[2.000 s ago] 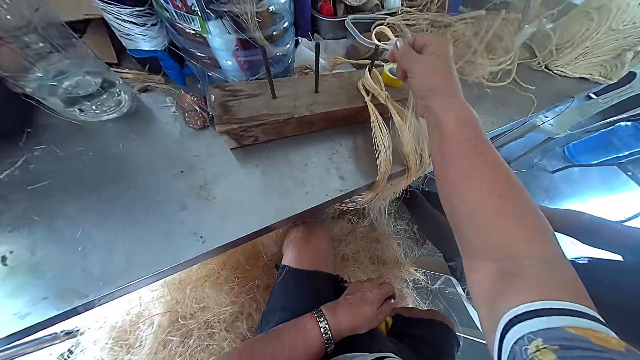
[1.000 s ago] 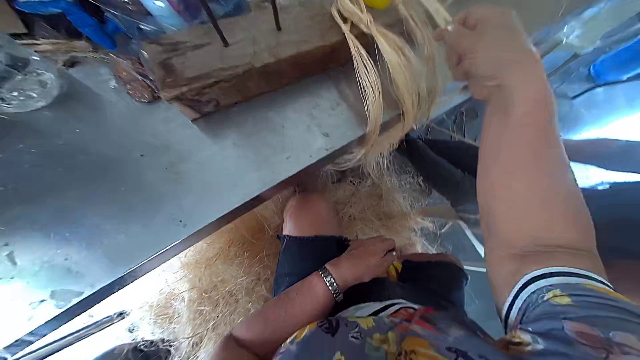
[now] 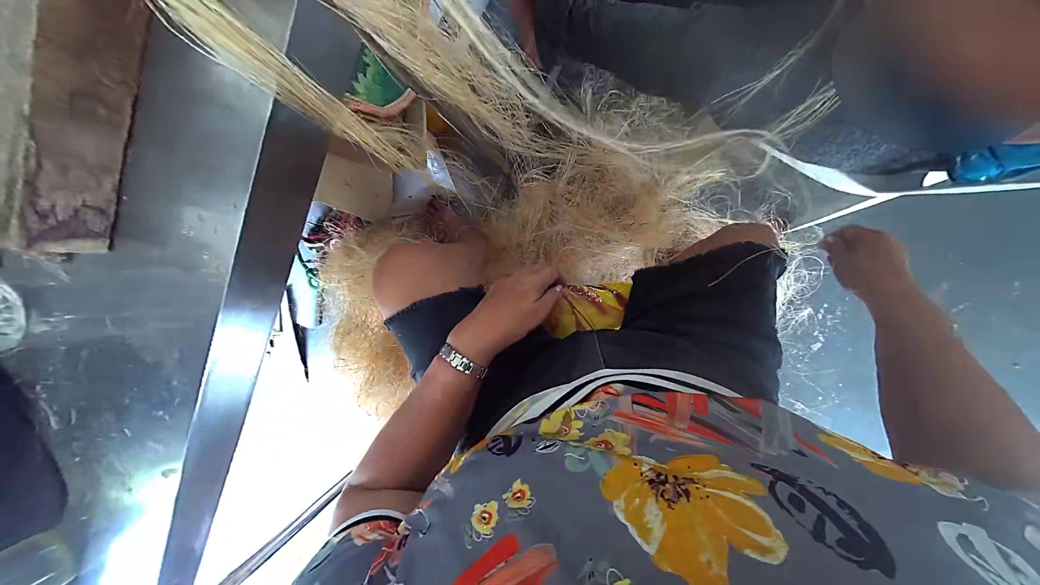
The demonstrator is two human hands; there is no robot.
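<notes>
My left hand (image 3: 517,307), with a metal-band watch on its wrist, rests on my lap with curled fingers at the edge of a yellow patterned cloth (image 3: 600,307). Whether it grips the cloth is not clear. Out to the right, beside my thigh, is my right hand (image 3: 866,257), its fingers curled near fine loose strands; anything inside them is hidden. Long pale plant-fibre hanks (image 3: 301,89) hang over the table edge at upper left. Tangled fibre (image 3: 585,203) is heaped beyond and between my knees.
The metal table (image 3: 183,162) runs along the left, with a wooden block (image 3: 77,122) on it. A cardboard box (image 3: 355,185) is below its edge. White straps (image 3: 841,180) cross at right. Another person's dark-clothed leg (image 3: 650,49) is at the top.
My right hand has come away from the hanging fibre hanks and down beside my thigh. My left hand stays on my lap. The view has swung strongly downward and turned.
</notes>
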